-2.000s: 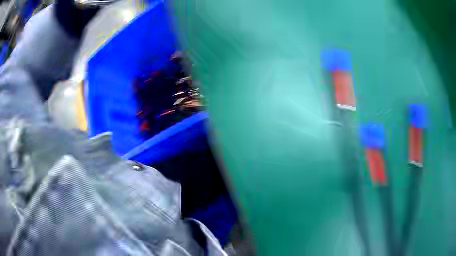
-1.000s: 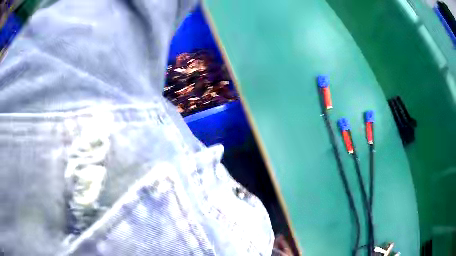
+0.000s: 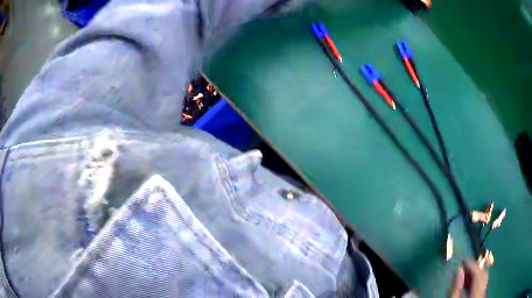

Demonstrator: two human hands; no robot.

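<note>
Three black cable assemblies lie fanned on the green surface [image 3: 326, 139]. Their blue connectors [image 3: 370, 73] with short red sections point to the upper part of the view. The cables [image 3: 402, 142] converge at lower right, where several copper terminals [image 3: 482, 216] splay out. Fingers of my right hand [image 3: 471, 280] show at the bottom edge, close below the terminals; the rest is cut off, and whether they grip a cable cannot be told. My left hand is out of view; only a denim sleeve crosses the top.
Below the surface's near edge, a blue bin [image 3: 224, 122] holds a dark heap with copper bits. A black part [image 3: 523, 152] lies at the right edge. A dark piece with copper [image 3: 417, 4] shows at the top. My denim jacket [image 3: 157, 233] fills the left side.
The view has turned, so the cables now slant and more copper ends show. Fingers of my right hand have come into view at the bottom. The sleeve now reaches across the top.
</note>
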